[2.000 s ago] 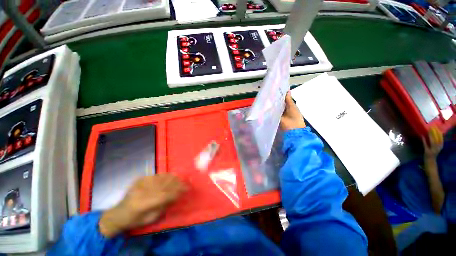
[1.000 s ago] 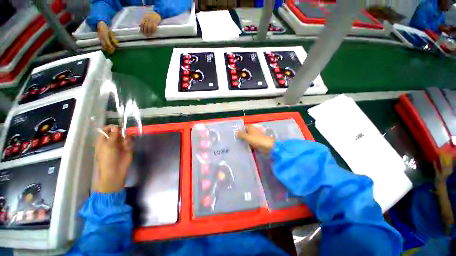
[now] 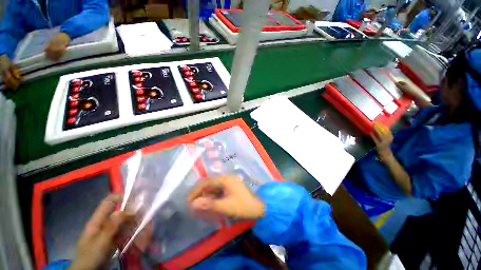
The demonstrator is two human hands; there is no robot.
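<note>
The red foam tray [image 3: 95,167] lies in front of me. Its left slot holds a dark tablet [image 3: 74,211]. A sleeved tablet [image 3: 232,153] lies in the right slot, greyed by its frosted bag. The middle slot's sleeved tablet is partly hidden by a shiny clear film [image 3: 158,184]. My left hand [image 3: 105,227], blurred and low at the left, grips the film's lower left edge. My right hand [image 3: 224,198] is over the tray between the middle and right slots, fingers bent; I cannot tell if it holds anything.
A stack of empty sleeves [image 3: 303,140] lies right of the tray. Beyond is the green conveyor belt [image 3: 279,63] with a white tray [image 3: 124,97] of three printed tablets and a metal upright [image 3: 245,63]. A person [image 3: 422,142] handles another red tray [image 3: 364,113] at right.
The view has swung right, so the trays appear further left. The clear film has moved from beside the left slot to over the middle slot. My right hand has come lower, off the middle tablet's top edge.
</note>
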